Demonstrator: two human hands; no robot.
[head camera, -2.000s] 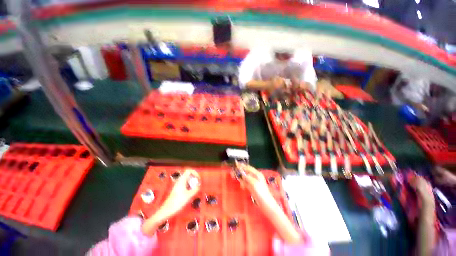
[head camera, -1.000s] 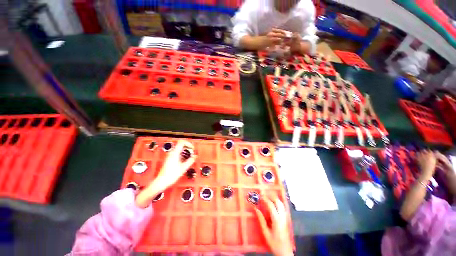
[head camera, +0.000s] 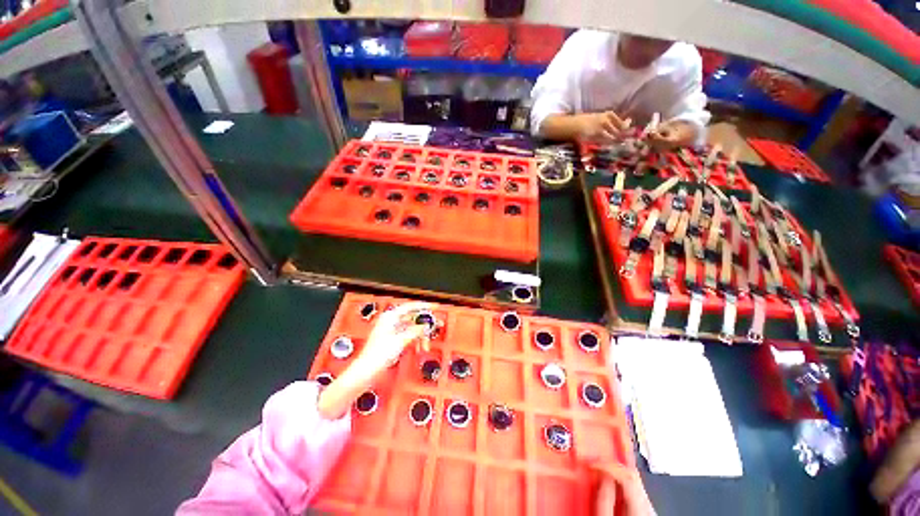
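Observation:
A red-orange compartment tray (head camera: 454, 489) lies in front of me, with several round watch heads (head camera: 458, 413) with dark faces and pale rims in its compartments. My left hand (head camera: 398, 338) is over the tray's upper left part, its fingers around a round watch head (head camera: 425, 323). My right hand (head camera: 617, 490) is blurred and cut off by the bottom edge, at the tray's lower right; whether it holds anything is unclear. One watch head (head camera: 552, 376) in the right part looks paler than those around it.
A raised red tray (head camera: 424, 227) with watch heads stands behind. Strapped watches (head camera: 696, 252) cover a red tray at right. A white paper sheet (head camera: 681, 408) and a small red box (head camera: 792, 388) lie right. Another tray (head camera: 111, 328) is left, near a metal post (head camera: 187, 151). A person (head camera: 620, 86) works opposite.
The view has shifted, so the trays sit differently in the picture. My right hand has moved down and away from the watch heads to the bottom edge. My left hand stays at the upper left compartments.

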